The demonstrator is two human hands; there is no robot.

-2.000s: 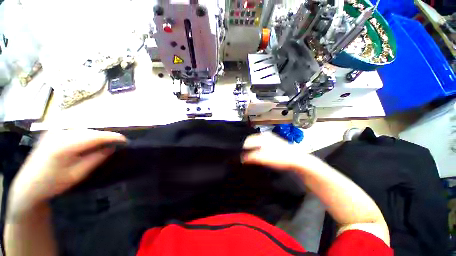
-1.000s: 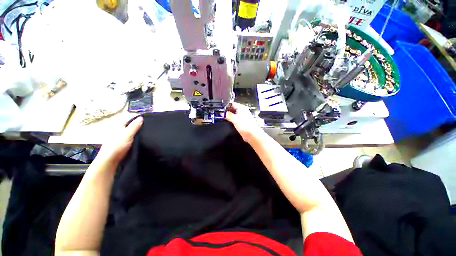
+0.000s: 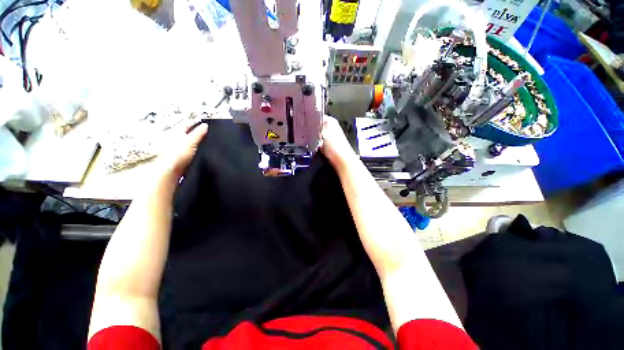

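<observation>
A black garment [image 3: 260, 225] lies over my lap and up onto the bench, its upper part under the pale grey-pink sewing machine head [image 3: 284, 113]. The shiny button clamp [image 3: 286, 163] sits over the cloth. My left hand [image 3: 186, 147] holds the garment's edge left of the head, fingertips at its far left corner. My right hand [image 3: 332, 140] is at the garment's right edge, close beside the head, with its fingertips partly hidden behind the head.
A green bowl feeder [image 3: 547, 113] with small pale discs and a feeder arm [image 3: 438, 116] stand right of the head. A control box [image 3: 352, 65] is behind. Clear bags [image 3: 133, 147] lie left. A black garment pile [image 3: 547, 273] and blue bin [image 3: 581, 123] are at the right.
The garment has gone from my lap to under the head, then further back on the bench. Both hands have moved forward with it, and the dark phone at the left is no longer visible.
</observation>
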